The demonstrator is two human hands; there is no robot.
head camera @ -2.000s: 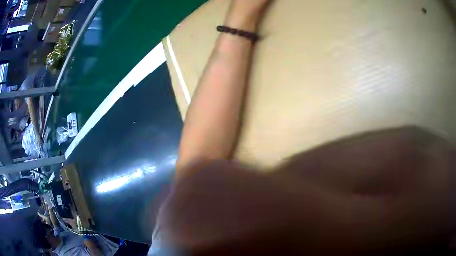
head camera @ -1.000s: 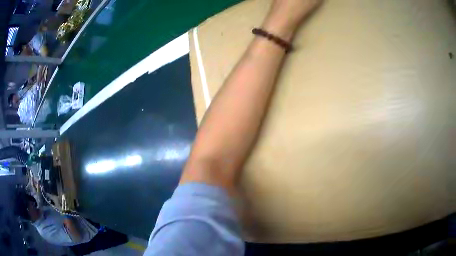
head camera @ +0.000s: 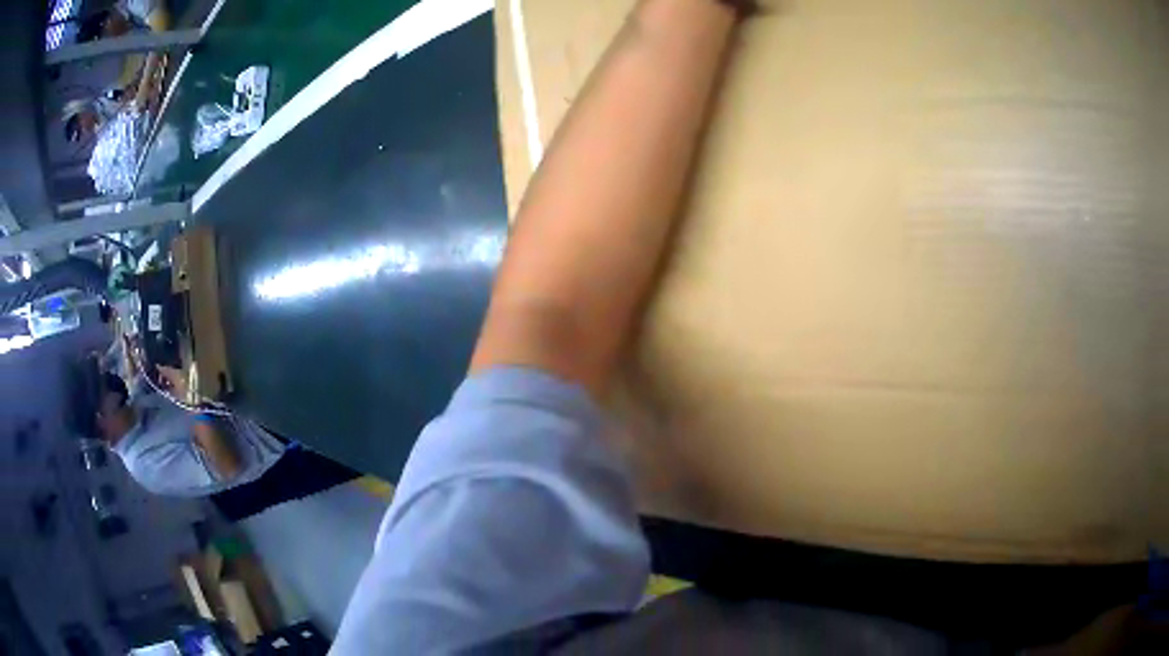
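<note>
My left forearm, in a blue-grey sleeve, reaches up from the bottom over a tan cardboard sheet [head camera: 897, 320]. A bit of the dark bracelet shows at the top edge. My left hand is cut off by the top edge, so its fingers and anything in it are hidden. My right hand is not seen. No work piece or tool shows on the visible part of the cardboard.
A dark glossy bench surface [head camera: 372, 192] lies left of my arm. Beyond it, a white item [head camera: 251, 100] and clear plastic lie on the green conveyor belt [head camera: 314, 51]. A person [head camera: 192, 449] works at the left by a cardboard box [head camera: 205, 314].
The view has shifted: the cardboard's lower edge and more floor now show. My left wrist and hand have moved up out of the picture, while more sleeve shows.
</note>
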